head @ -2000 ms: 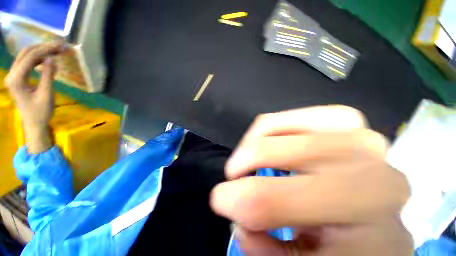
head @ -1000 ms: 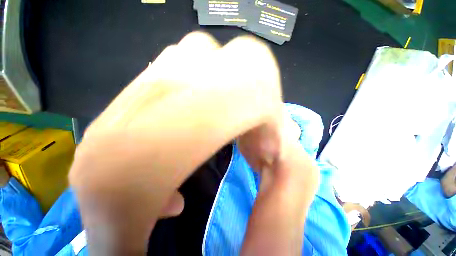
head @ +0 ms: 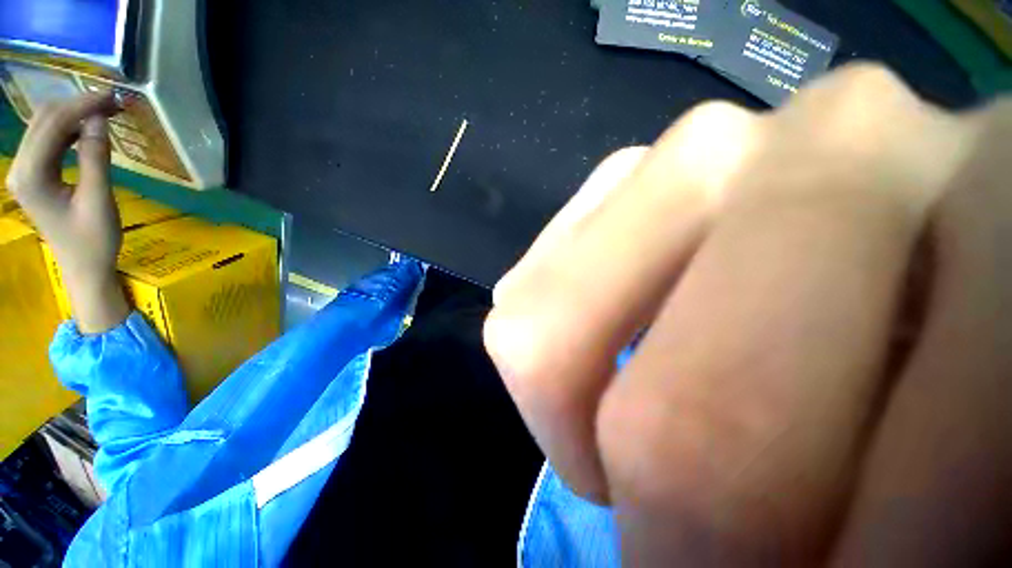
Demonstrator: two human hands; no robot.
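My left hand point(head: 80, 194) is at the left, its wrist beside the yellow product boxes point(head: 222, 291). Its fingers are bent and apart, and its fingertips are in front of the keypad of the digital scale point(head: 183, 100). I see nothing in it. My right hand point(head: 721, 333) is very large and close to the camera, cut off by the right and lower edges. Its fingers are curled; its palm and fingertips are hidden, so I cannot tell if it holds something. Overlapping black cards point(head: 732, 42) lie on the black mat point(head: 333, 122), partly behind the right hand.
A thin tan strip point(head: 448, 156) lies alone on the mat. A green surface point(head: 943, 44) shows beyond the mat at the upper right. The mat's near edge runs close in front of my body, by the blue jacket.
The view swung right and then back left. The scale and my left hand show more fully again. The white bag and yellow strips are out of view. My right hand is still close to the camera.
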